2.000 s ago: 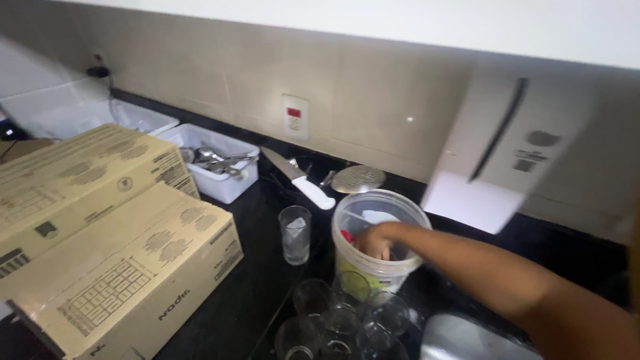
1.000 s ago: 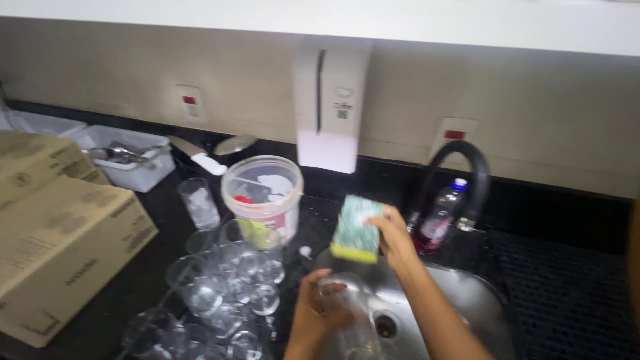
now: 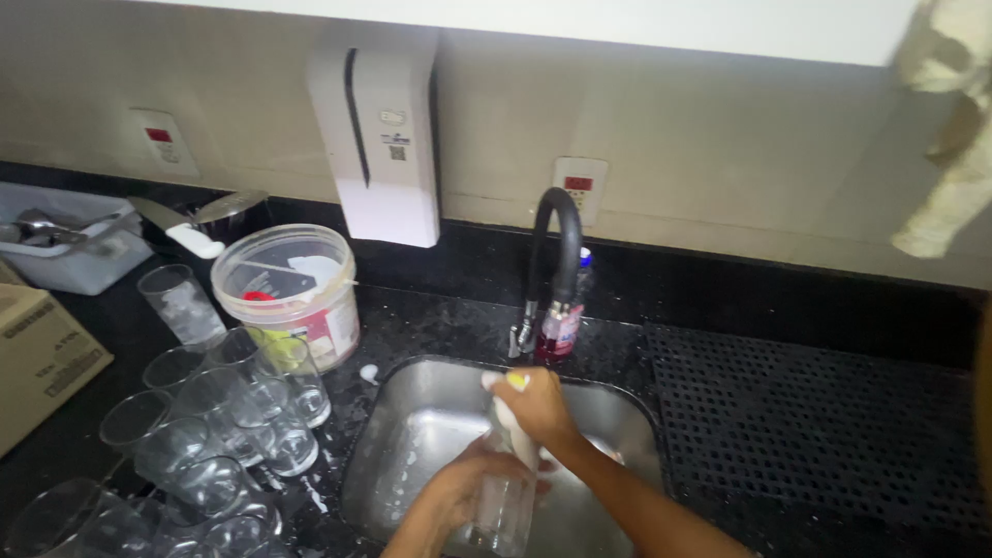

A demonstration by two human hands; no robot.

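Note:
Over the steel sink, my left hand is wrapped around a clear drinking glass, which is tilted with its base toward me. My right hand grips a sponge at the mouth of the glass; only a bit of its yellow part shows between the fingers. Whitish foam runs down from the sponge along the glass. Many clear glasses stand on the black counter left of the sink, and behind them is an open plastic bucket.
A black curved faucet and a bottle of pink liquid stand behind the sink. A black perforated mat lies on the right. Leftward are a cardboard box, a cutlery bin, a white-handled knife and a wall dispenser.
One hand was inside the bucket at first. A second ago my right hand held the green and yellow sponge up above the glass; now it is down at the glass's mouth. The view has swung right.

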